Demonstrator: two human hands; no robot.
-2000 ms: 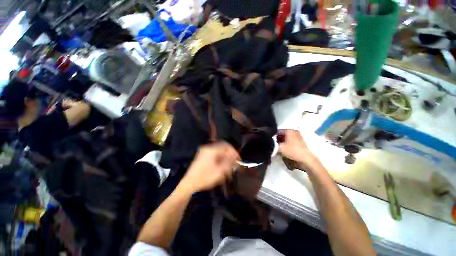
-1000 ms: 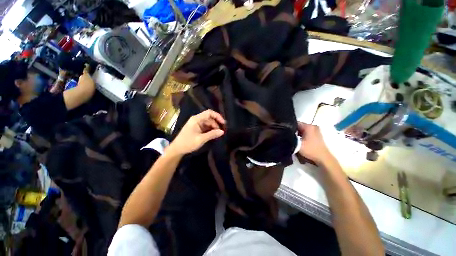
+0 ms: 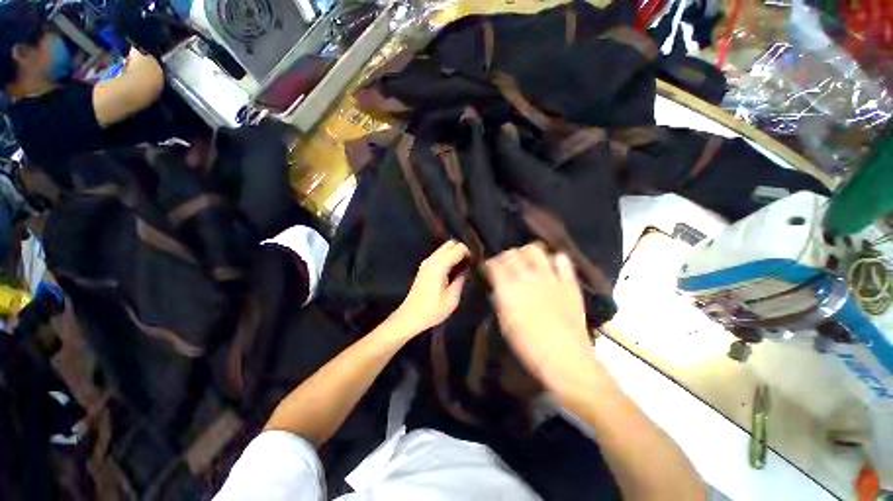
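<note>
The black garment with brown stripes (image 3: 563, 210) lies in folds over the table's front edge and down over the lap. My left hand (image 3: 438, 286) is at the middle of it, thumb and fingers closed on a fold of the cloth. My right hand (image 3: 537, 298) is close beside it on the right, back upward and slightly blurred, fingertips on the cloth. What the right fingertips hold is hidden.
The sewing machine head (image 3: 774, 250) is at the right, with snips (image 3: 760, 427) and an orange item (image 3: 868, 483) by it. A green cone (image 3: 867, 191) stands behind. More striped garments (image 3: 176, 264) are heaped left. Another worker (image 3: 69, 98) sits at the upper left.
My right hand has left the garment's right edge and moved left beside my left hand. My left hand has closed on the cloth. The white-edged opening no longer shows. The view has shifted.
</note>
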